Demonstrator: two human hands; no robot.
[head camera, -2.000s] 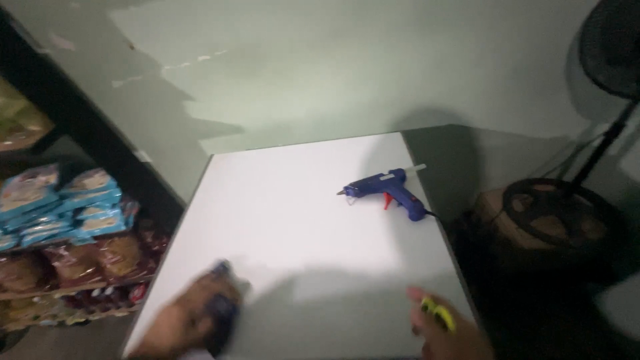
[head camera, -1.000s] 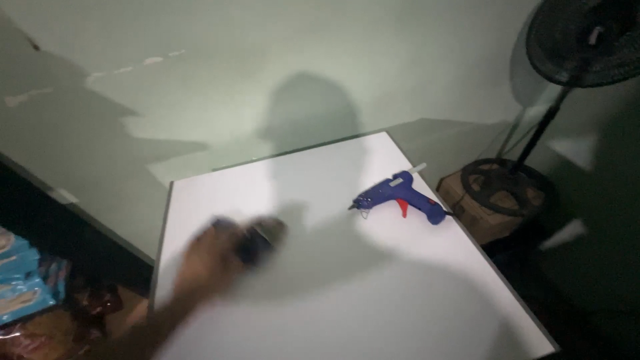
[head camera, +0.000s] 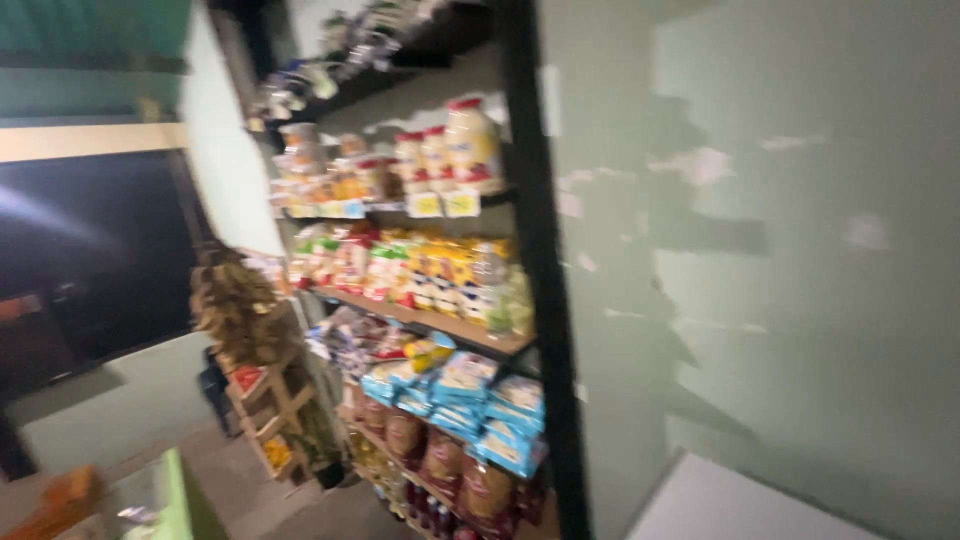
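Observation:
Neither my left hand nor my right hand is in the head view, so what they hold or touch is hidden. A corner of the white tabletop shows at the bottom right, beside the green wall. The blue glue gun is outside this view. The picture is blurred.
A dark-framed shelf unit holds mayonnaise-like jars, bagged goods and light-blue packets. Further left are a wooden crate rack, a bunch of dried leaves and a light-green panel at the lower left.
The view has swung far left to the shelves. Both hands and the glue gun, seen over the white tabletop two seconds ago, are out of view.

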